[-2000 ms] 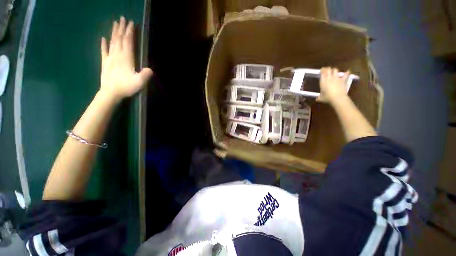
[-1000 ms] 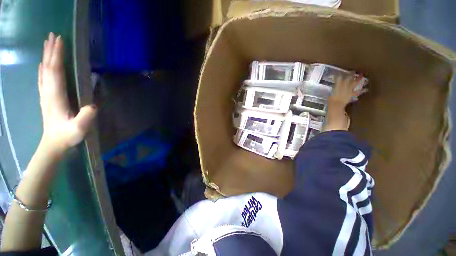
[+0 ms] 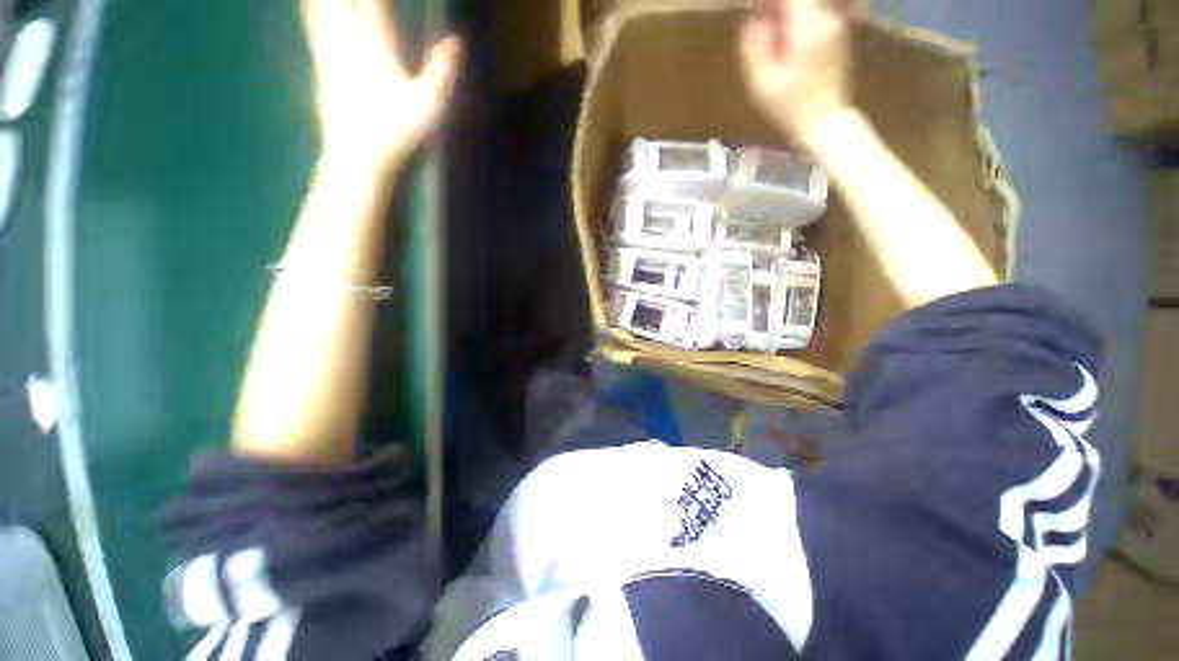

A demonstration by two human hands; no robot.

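White plastic frames [image 3: 666, 222] with square windows lie in rows at the bottom of an open brown carton [image 3: 912, 194]. My right hand [image 3: 795, 58] is above the carton's far side, blurred, near the top edge of the picture; nothing shows in it, and its fingers are too blurred to read. My left hand [image 3: 375, 91] is over the right edge of the green bench [image 3: 168, 297], thumb apart from the fingers, holding nothing; its fingertips are cut off by the top edge.
A pale rail [image 3: 61, 297] runs along the bench's left side. White parts [image 3: 26, 71] lie beyond it at upper left, and a ribbed pale thing [image 3: 32, 600] shows at lower left. More brown cartons [image 3: 1155, 387] stand at the far right. A dark gap separates bench and carton.
My right hand has come up off the frames in the carton to its far side. The frame it touched now lies among the others. The view has shifted back, showing more bench.
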